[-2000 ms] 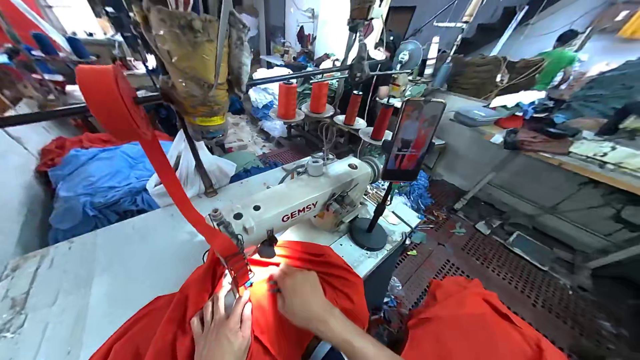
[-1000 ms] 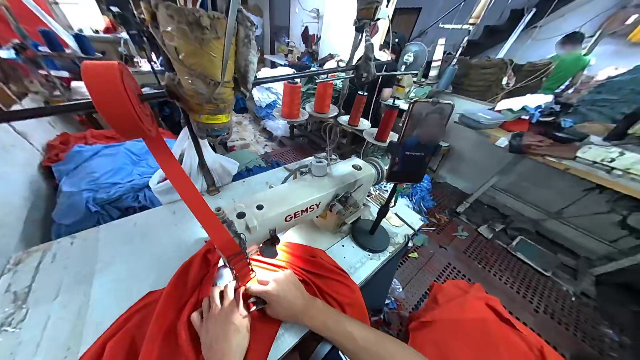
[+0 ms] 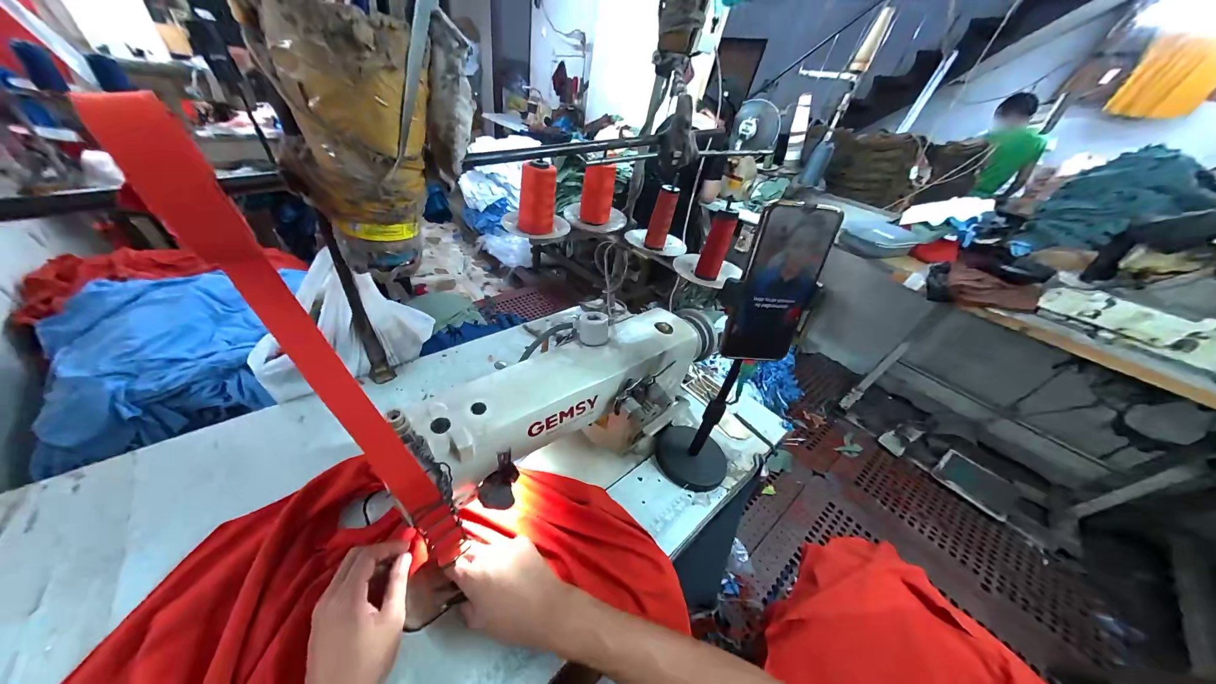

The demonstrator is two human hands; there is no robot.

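A white Gemsy sewing machine [image 3: 560, 399] stands on a pale worktable [image 3: 123, 532]. Red fabric [image 3: 256, 570] is spread around its needle end. A red fabric strip [image 3: 294, 342] slants down from the upper left into the folder by the needle. Left of the folder, my left hand [image 3: 359, 603] pinches the edge of the red fabric between thumb and fingers. My right hand [image 3: 508, 584] lies just right of the folder, its fingertips at the red fabric; whether they grip it is hidden. The needle itself cannot be made out.
A phone [image 3: 781, 280] stands on a round-based holder [image 3: 692, 458] at the machine's right. Behind are red thread cones [image 3: 538, 198]. Blue cloth [image 3: 157, 351] and a white plastic bag [image 3: 332, 323] lie left. More red fabric [image 3: 883, 617] hangs lower right. A person in green [image 3: 1012, 152] is far off.
The left hand was flat on the red fabric and now pinches its edge beside the folder. The strip's roll, seen at upper left before, has given way to a straight hanging length.
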